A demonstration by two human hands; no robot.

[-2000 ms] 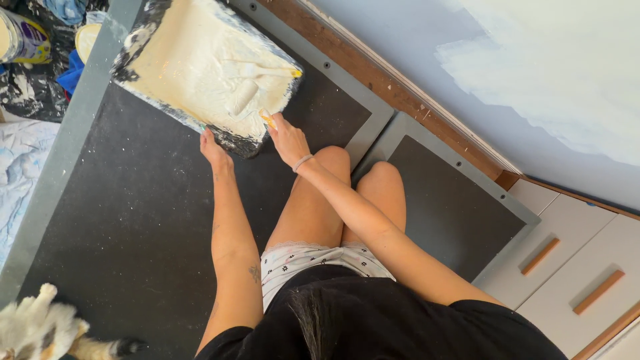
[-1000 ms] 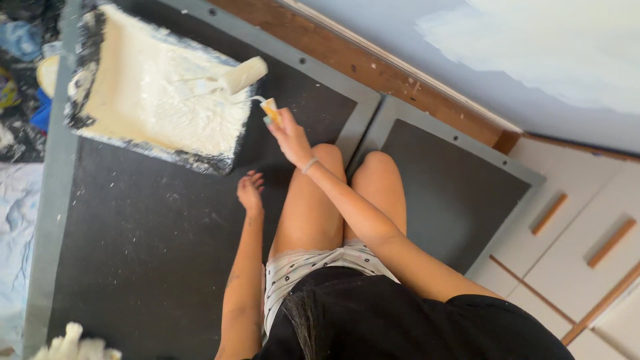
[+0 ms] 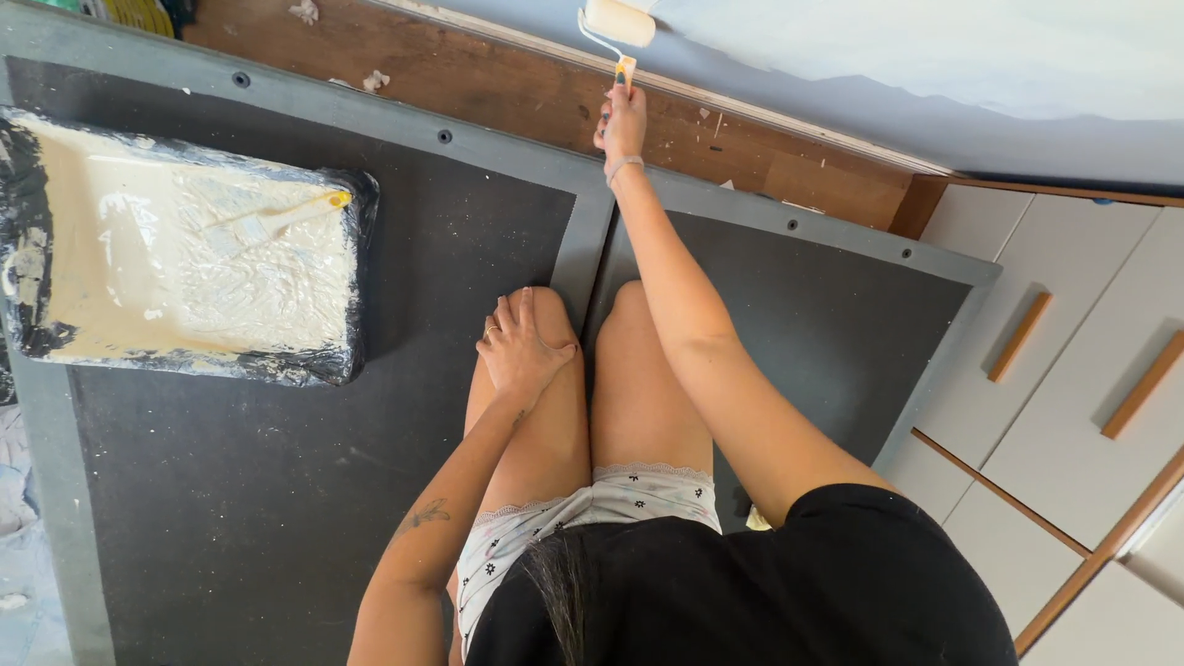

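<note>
My right hand (image 3: 623,125) grips the handle of a small paint roller (image 3: 621,22), whose cream-coated sleeve is against or just in front of the blue wall (image 3: 703,65) at the top. White paint covers part of that wall. My left hand (image 3: 523,342) rests on my left knee with its fingers somewhat spread and nothing in it. To its left, a paint-crusted black tray (image 3: 356,277) holds cream paint. A paintbrush with a yellow-tipped handle (image 3: 314,208) lies in the tray, its bristles in the paint.
Dark panels with grey frames (image 3: 277,462) lie under me and the tray. Between them and the wall runs a wooden floor strip (image 3: 518,92) with bits of debris. White cabinets with wooden handles (image 3: 1017,337) stand at the right. A paint-marked sheet (image 3: 23,573) lies at lower left.
My right hand has carried the roller from over the tray to the wall. My left hand, at the tray's edge two seconds ago, now rests on my knee. The view has shifted.
</note>
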